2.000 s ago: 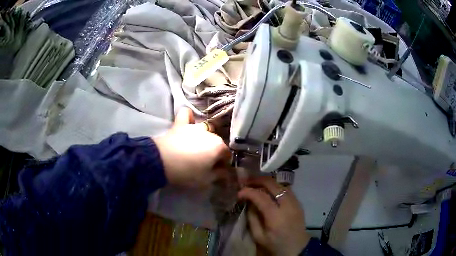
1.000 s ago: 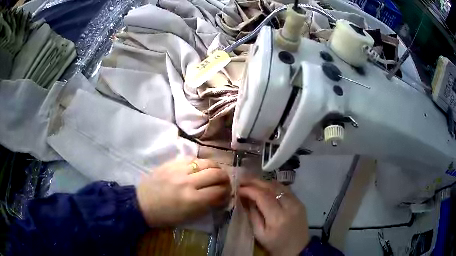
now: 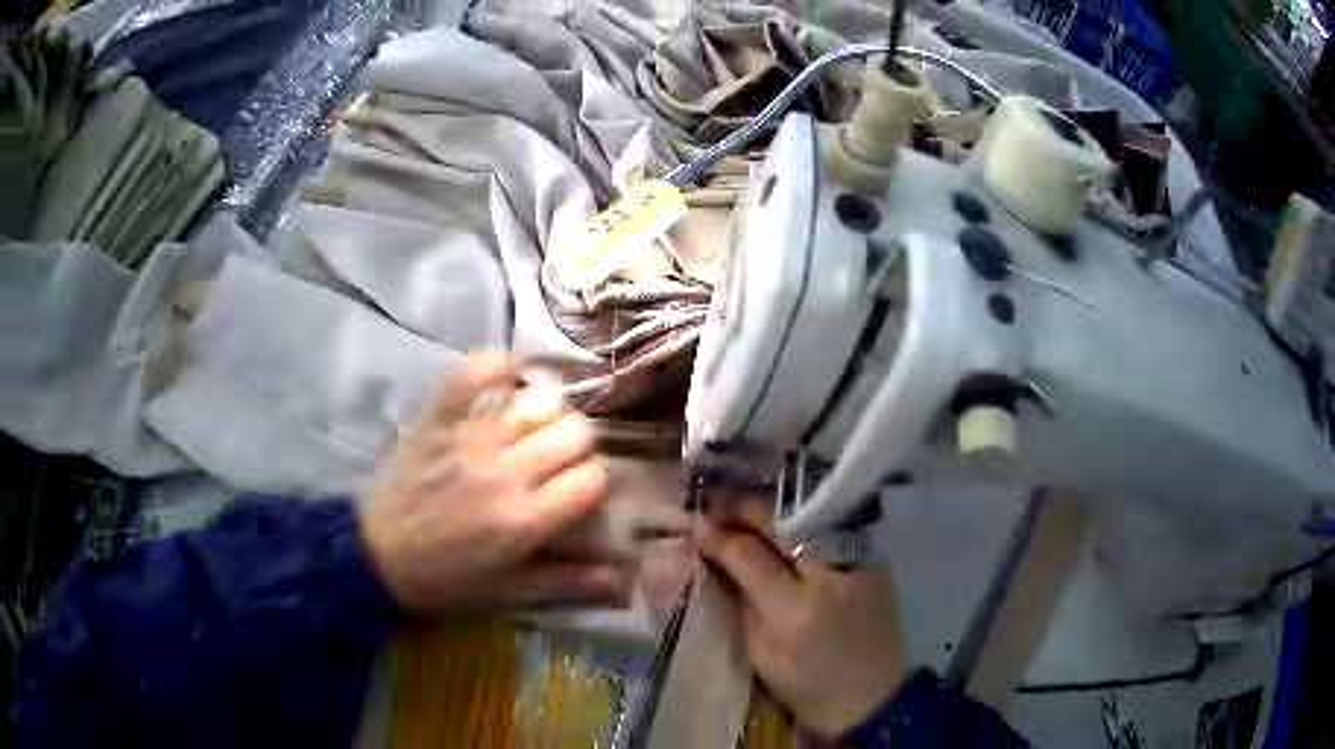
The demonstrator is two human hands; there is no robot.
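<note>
The light grey-beige garment panel (image 3: 293, 373) lies in wide folds left of the machine and reaches under the machine head (image 3: 879, 293). A pinkish-tan facing strip (image 3: 703, 680) with a dark edge runs from the needle area toward the front. My left hand (image 3: 491, 498) is blurred and lies over the cloth left of the needle; whether its fingers grip the cloth is unclear. My right hand (image 3: 805, 607) has its fingertips on the strip just in front of the needle area, pinching it. The needle and foot are mostly hidden behind the fingers and head.
A yellow-white lamp (image 3: 630, 234) on a gooseneck sits left of the head. Green folded pieces (image 3: 125, 161) and clear plastic film (image 3: 315, 110) are at the far left. A spare tan strip (image 3: 1037, 600) lies right on the bed. A blue container (image 3: 1120, 41) is at the top right.
My left hand moved from beside the needle down and left, then slightly up, and is now blurred. My right fingertips have moved slightly up toward the needle. The camera view has shifted slightly.
</note>
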